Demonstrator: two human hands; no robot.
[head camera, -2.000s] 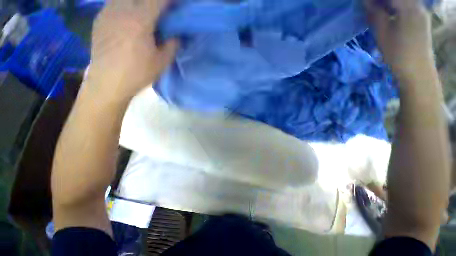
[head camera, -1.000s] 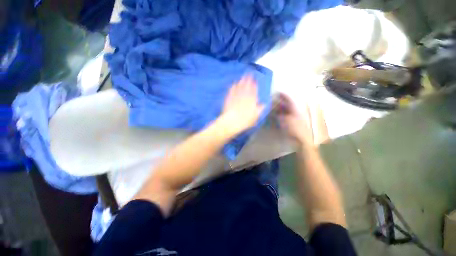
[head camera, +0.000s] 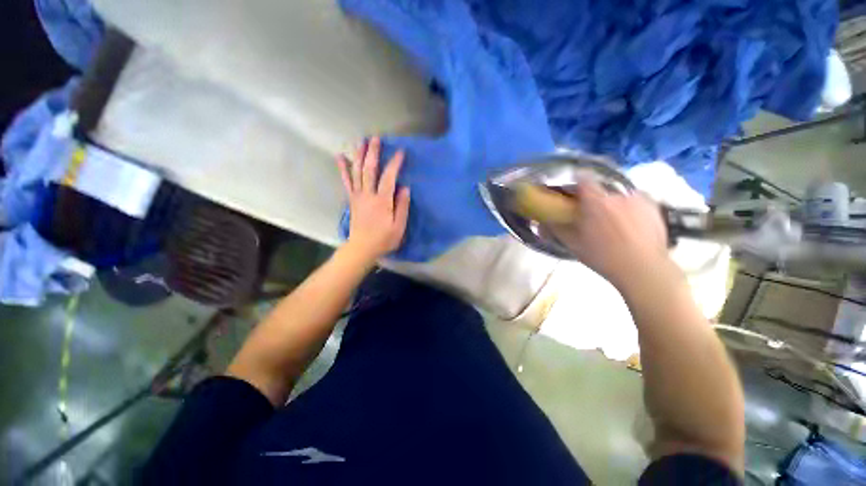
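A mid-blue shirt (head camera: 456, 157) lies over the pale board at the centre, part of it down the near edge. My left hand (head camera: 376, 204) lies on its left edge, palm down with fingers spread. My right hand (head camera: 612, 223) is closed round the tan handle of the silver steam iron (head camera: 517, 214). The iron's pointed end faces left, over or on the right part of the shirt; contact cannot be told. The right hand is slightly blurred.
A large crumpled pile of darker-blue shirts (head camera: 655, 71) lies along the far side. The pale pressing board (head camera: 214, 128) runs to the upper left. White cloth (head camera: 593, 308) is at the right end. Lighter-blue garments (head camera: 33, 256) hang at the left. Hoses run right from the iron.
My right hand has taken hold of the iron and brought it left to the shirt. My left hand has moved to the shirt's left edge and spread its fingers. The view has turned.
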